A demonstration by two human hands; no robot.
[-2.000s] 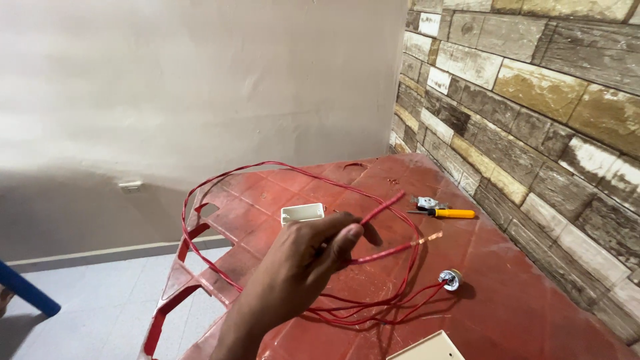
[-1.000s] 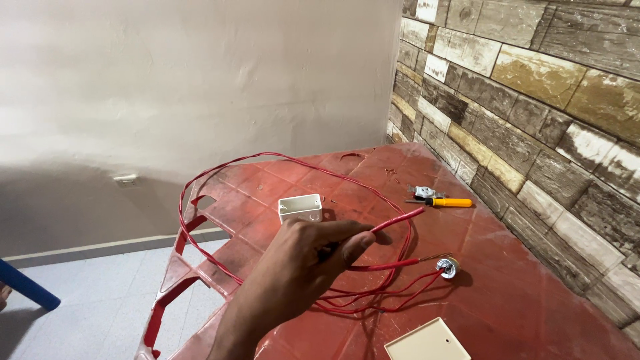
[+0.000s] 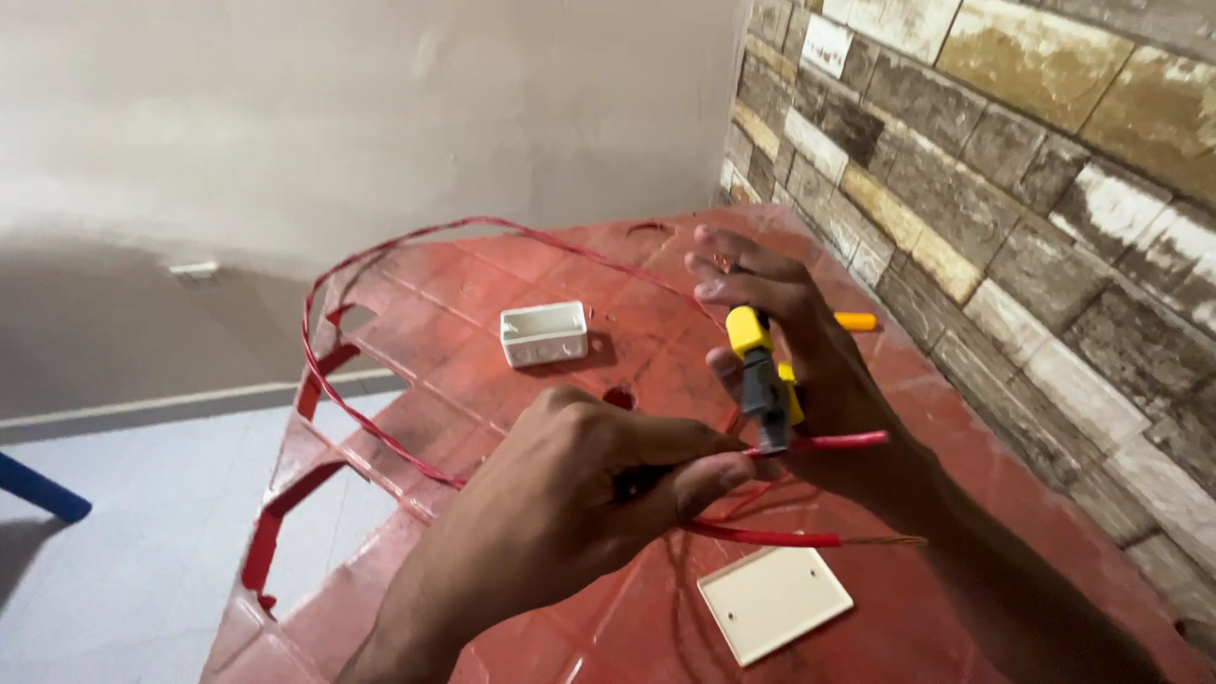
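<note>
My left hand (image 3: 589, 475) pinches a red insulated wire (image 3: 845, 441) between thumb and forefinger. A second red wire (image 3: 769, 538) sticks out below it, its bare copper strands (image 3: 883, 541) showing at the end. My right hand (image 3: 817, 351) holds a pair of pliers or wire cutters (image 3: 765, 380) with yellow and black handles. The tool's jaws are on the upper wire, just beyond my left fingertips; whether they are fully closed cannot be told. From my left hand the twisted red wire (image 3: 380, 435) loops over the far left of the table.
A red plastic table (image 3: 532, 617) has cut-outs along its left side. On it lie a white open electrical box (image 3: 545, 334), a cream cover plate (image 3: 774, 603) and a yellow-orange screwdriver handle (image 3: 857, 321). A stone-patterned wall (image 3: 1026, 190) runs along the right. A blue leg-like piece (image 3: 43, 486) is at far left.
My right hand has come into view with the yellow-handled tool, its jaws now at the upper wire. My left hand still holds the wires.
</note>
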